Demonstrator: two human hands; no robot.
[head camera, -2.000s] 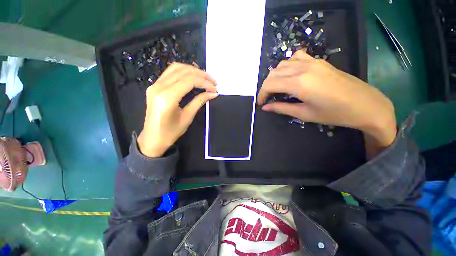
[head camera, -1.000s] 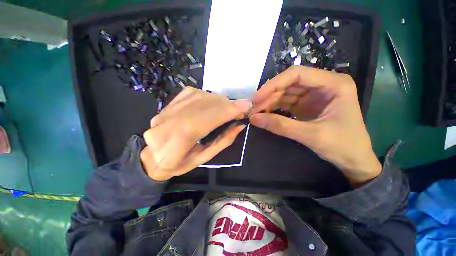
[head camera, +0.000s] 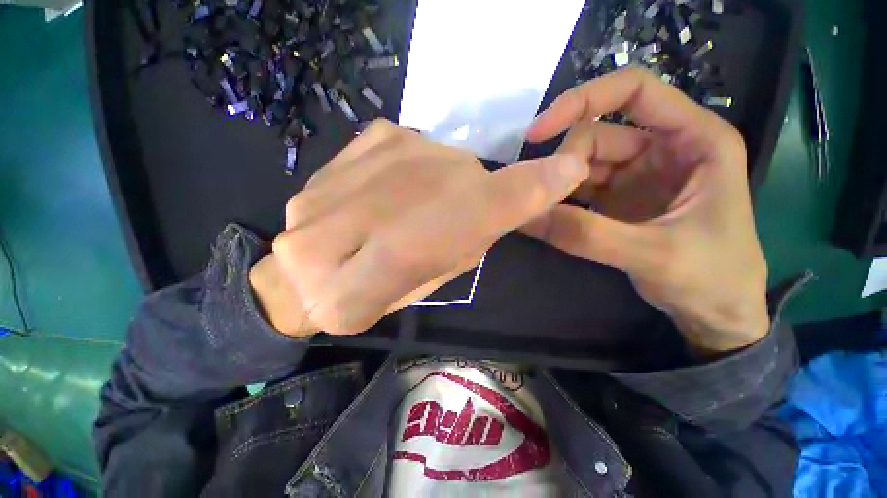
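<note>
My left hand (head camera: 389, 229) is above the middle of the black tray (head camera: 243, 209), its thumb and fingertips reaching to my right hand (head camera: 671, 214). The right hand's fingers are curled, with a gap between index finger and thumb. Whether either hand holds a small part is hidden. A white strip (head camera: 486, 68) lies over the tray's middle. The lower corner of its white-bordered black rectangle (head camera: 452, 291) shows below my left hand. Small black parts with shiny ends lie in a left pile (head camera: 282, 68) and a right pile (head camera: 661, 49).
Tweezers (head camera: 817, 112) lie on the green bench right of the tray. Another dark tray (head camera: 864, 146) is at the right edge, with a bit of white paper (head camera: 875, 277) below it. Blue cloth (head camera: 841, 418) shows at lower right.
The left hand has moved from the strip's edge across to the right hand, over the black rectangle. The right hand has turned, showing its palm side. The view has shifted nearer the tray.
</note>
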